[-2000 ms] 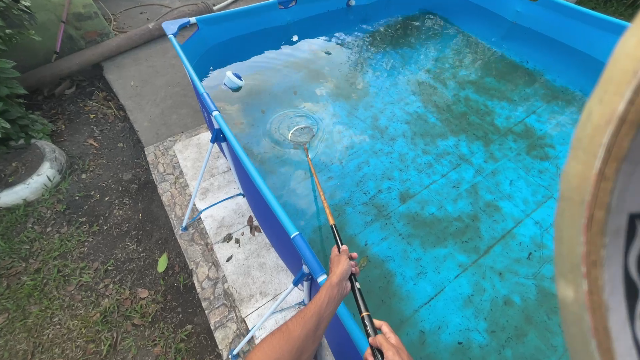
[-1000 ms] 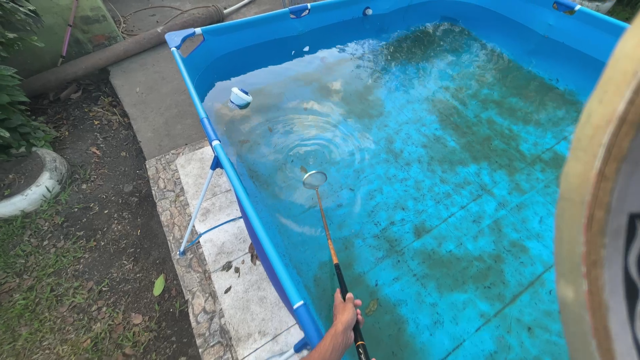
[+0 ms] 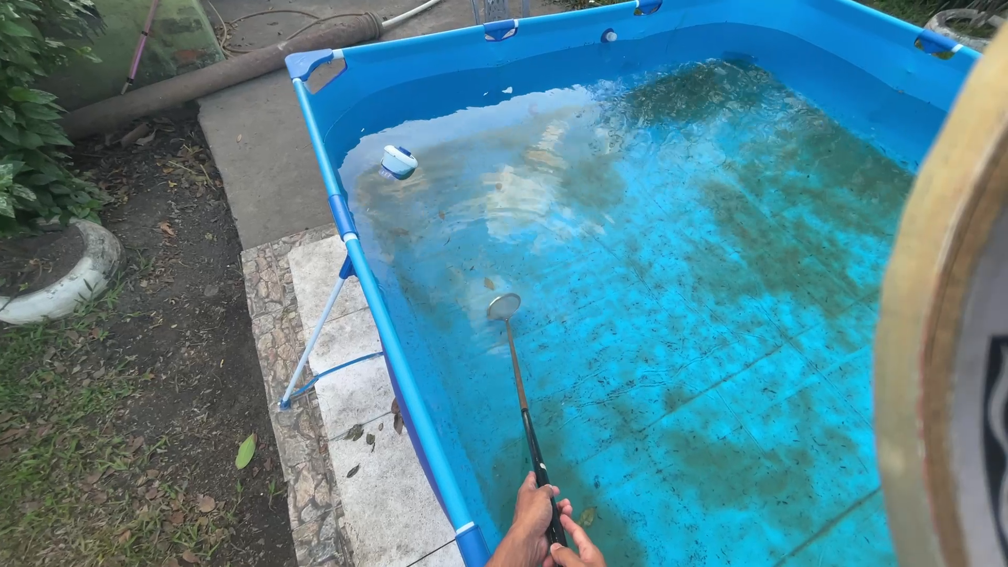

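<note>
My left hand point(image 3: 534, 512) is wrapped around the black part of a long pole point(image 3: 535, 450) at the bottom centre. Close beside it, lower right, my right hand point(image 3: 579, 549) has its fingers at the pole's lower part. The pole's orange-brown far section ends in a small round mesh strainer point(image 3: 504, 306), which is over or at the water of a blue frame pool point(image 3: 405, 358). A leaf point(image 3: 489, 283) lies just beyond the strainer, and another leaf point(image 3: 587, 516) shows right of my hands. Dark sediment covers parts of the pool floor.
A white and blue floating dispenser point(image 3: 399, 162) sits near the pool's left wall. A slanted metal leg point(image 3: 313, 335) stands on the pale tiles outside. Farther left are a white-painted tire point(image 3: 75, 276) and a thick pipe point(image 3: 213, 75). A large round-edged object point(image 3: 917, 315) blocks the right edge.
My right hand, out of view a second ago, shows at the pole again. Ripples around the strainer have faded, and it has shifted a little nearer to me.
</note>
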